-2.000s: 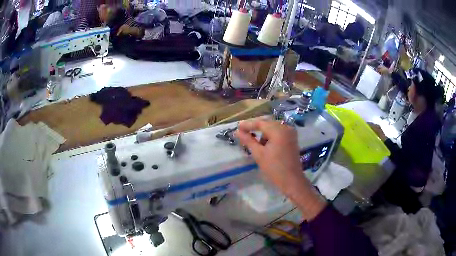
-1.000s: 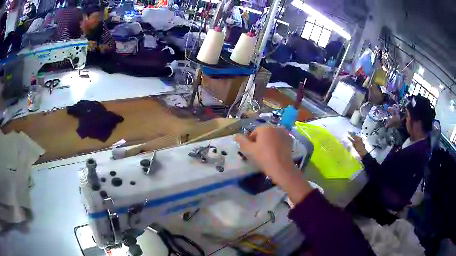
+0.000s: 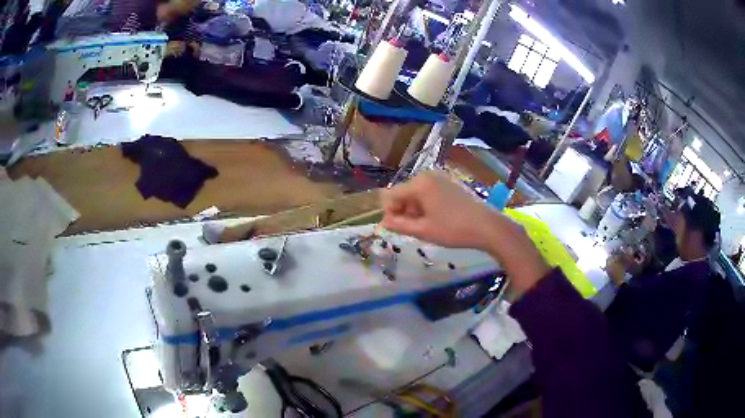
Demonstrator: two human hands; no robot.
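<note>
The white sewing machine head (image 3: 318, 286) with a blue stripe lies across the view in front of me. My right hand (image 3: 421, 211) reaches in from the right, above the small metal thread fittings (image 3: 377, 250) on top of the head. Its fingers are curled and pinched together; no thread or other thing can be made out in them. The needle area (image 3: 184, 402) is in lamp glare at the lower left. Black-handled shears (image 3: 306, 396) lie right of it, cut off by the lower edge. My left hand is not in view.
Cream panels (image 3: 28, 253) lie at the left. Dark purple cloth (image 3: 170, 170) lies on the brown board behind the machine. Two cream cones (image 3: 381, 68) stand at the back. A neon yellow item (image 3: 555, 253) is partly behind my forearm. A person (image 3: 682, 286) sits at the right.
Since the earlier frames my right hand has stayed above the machine head and is now raised over the thread fittings, clear of the head. The camera view has shifted.
</note>
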